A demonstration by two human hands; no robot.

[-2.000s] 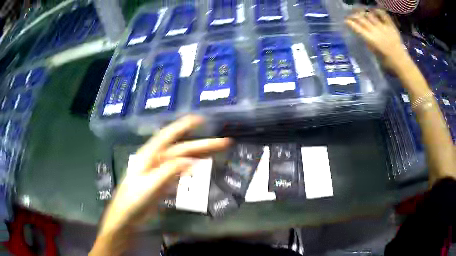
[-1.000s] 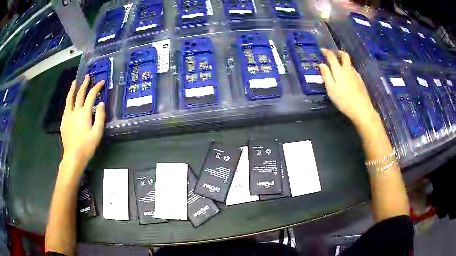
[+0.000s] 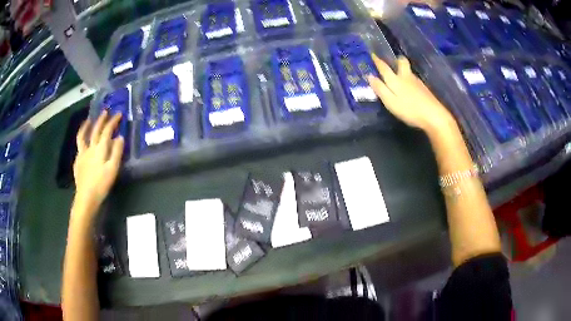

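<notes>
A clear blister tray holds two rows of blue keypad phones, backs up, with white strips at their lower ends. My left hand lies at the tray's front left corner, fingers over the leftmost phone. My right hand rests at the right edge, fingertips by the rightmost front phone. Whether either hand grips the tray is unclear. In front lie loose black batteries and white battery-sized cards, some overlapping, on the green mat.
Another stack of clear trays with blue phones stands at the right, close beside my right arm. More trayed phones are at the far left. A pale bar and a grey post stand behind. A red stool shows at lower right.
My left hand has come from over the batteries to the tray's left corner. My right hand has moved from the far right corner to the near right edge. The view has shifted.
</notes>
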